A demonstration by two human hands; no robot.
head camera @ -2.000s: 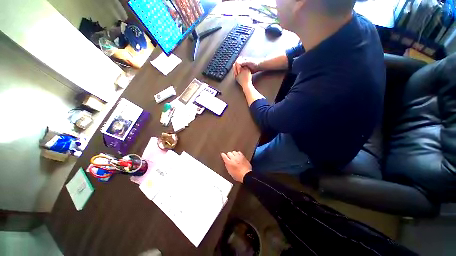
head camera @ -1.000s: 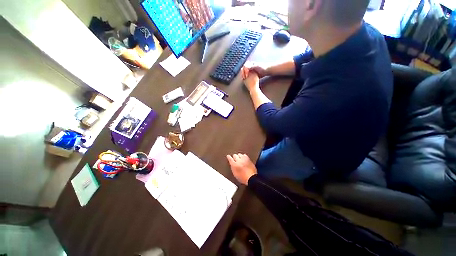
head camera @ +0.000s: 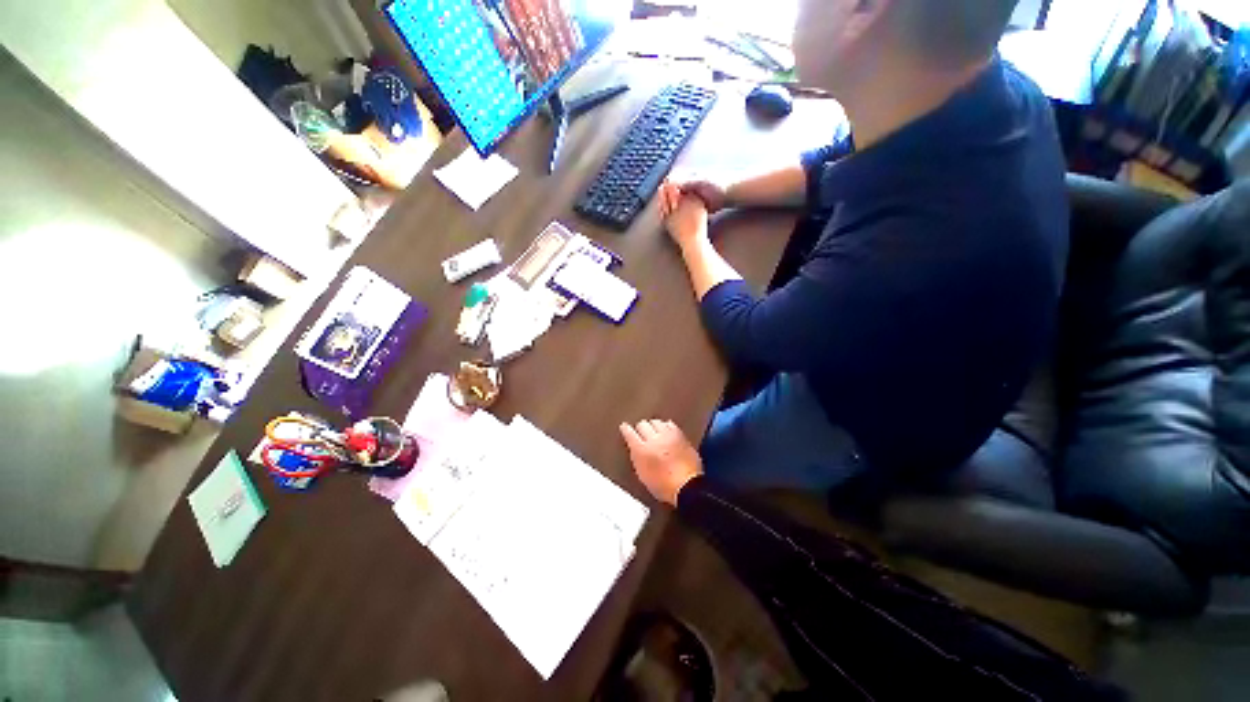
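My right hand (head camera: 662,460) rests on the desk's near edge, fingers a little apart and holding nothing. Its dark sleeve comes from the lower right. My left hand is not in view. White printed and handwritten sheets (head camera: 535,528) lie left of my right hand, partly over a pink sheet (head camera: 425,428). A smartphone (head camera: 596,288) with a pale face lies farther up the desk, beside a pale calculator (head camera: 542,257) and white slips (head camera: 518,322).
A seated person (head camera: 912,261) clasps both hands by the keyboard (head camera: 647,154). A monitor (head camera: 487,62), purple box (head camera: 359,336), pen cup (head camera: 384,447), brown dish (head camera: 474,385) and green-edged pad (head camera: 226,509) stand or lie on the desk. A bin (head camera: 665,665) is below. A pale object is cut off at the bottom edge.
The camera view has shifted slightly, so the desk sits a little farther right than two seconds ago. My right hand still rests at the edge. Nothing on the desk has visibly moved.
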